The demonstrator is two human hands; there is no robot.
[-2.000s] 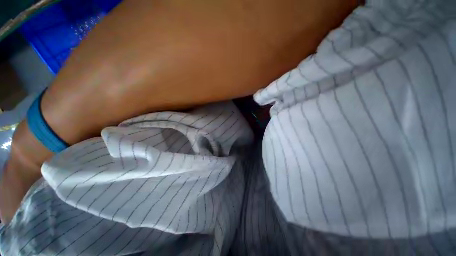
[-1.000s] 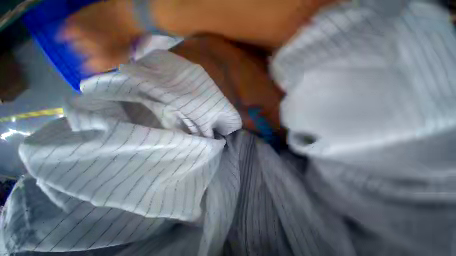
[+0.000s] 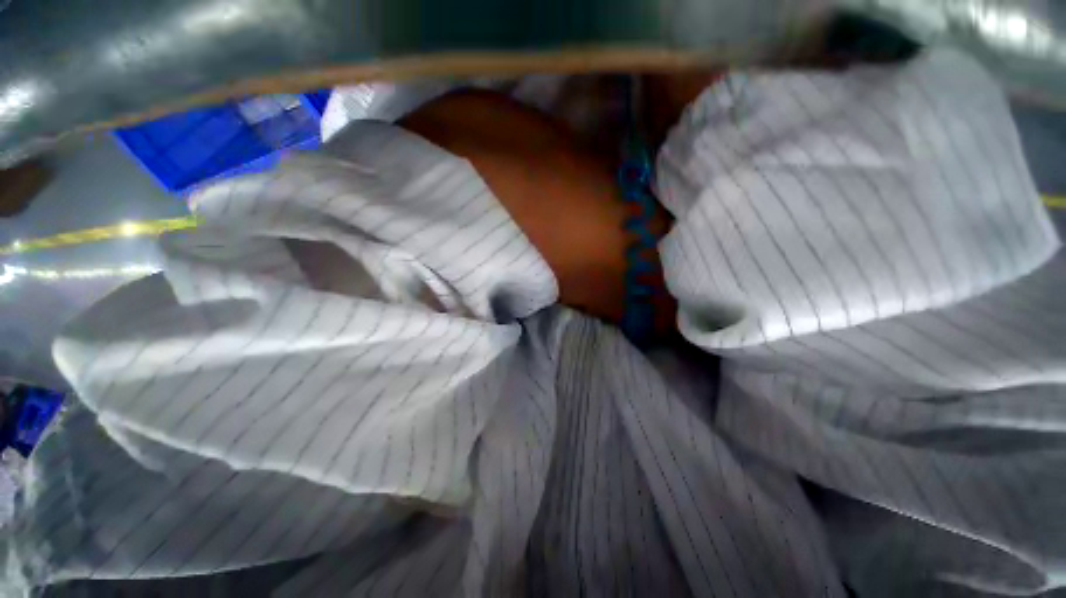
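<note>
Neither of my hands is in view. A white smock with thin dark stripes [image 3: 292, 391] fills most of the view, bunched in folds on both sides. A blue coiled cord [image 3: 637, 263] hangs down the middle between the folds. A smooth brown surface [image 3: 526, 193] shows behind the cord; I cannot tell what it is.
A bench edge [image 3: 468, 72] runs across the top, with a shiny, blurred surface above it. A blue bin [image 3: 210, 140] stands below it at the upper left. The grey floor has a yellow line [image 3: 111, 236]. A small blue thing lies at the far left.
The bare forearm and blurred hand at the top have gone out of view. The bench edge now crosses the top, and more of the coiled cord shows.
</note>
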